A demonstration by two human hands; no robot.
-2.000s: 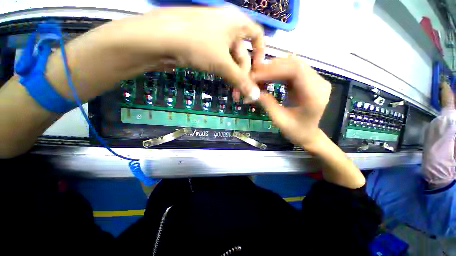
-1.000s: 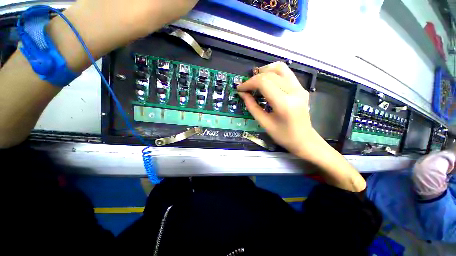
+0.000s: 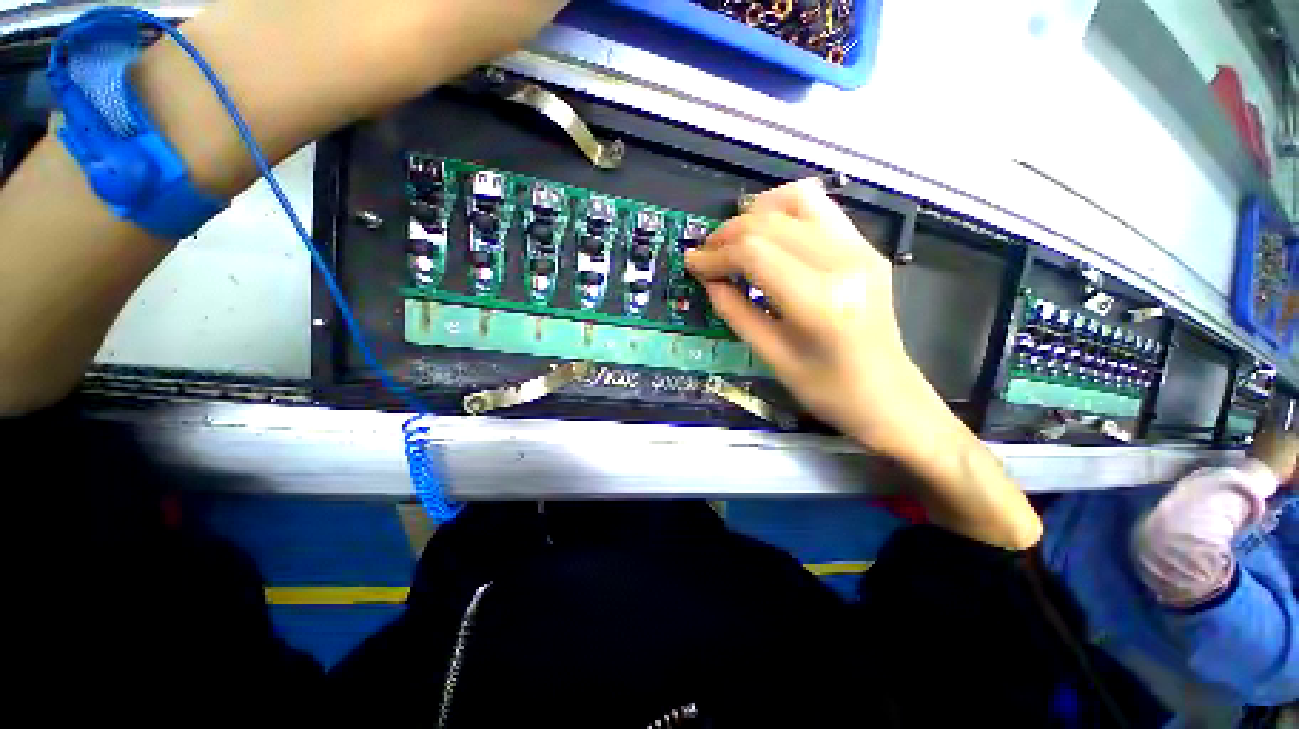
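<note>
The green PCB panel [image 3: 570, 336] lies in a black carrier [image 3: 378, 271], with rows of small black, white and silver parts on its boards. My right hand [image 3: 815, 306] is over the right part of the panel, thumb and fingertips together at a board. Whether they pinch a part is hidden. My left forearm reaches across the upper left, with a blue wrist strap [image 3: 121, 157]; the left hand is beyond the top edge. A blue parts bin [image 3: 769, 54] of copper-and-dark coils is at the top.
Metal clips [image 3: 530, 387] sit on the carrier. A silver rail [image 3: 598, 459] runs along the near side, with the coiled blue cord [image 3: 425, 470] against it. Another carrier with a panel [image 3: 1071, 392] is to the right. Another person's sleeve [image 3: 1190, 534] is at the right edge.
My hands were together over the panel; my left hand has gone beyond the top edge and my right hand is down at a board. The carrier has shifted right.
</note>
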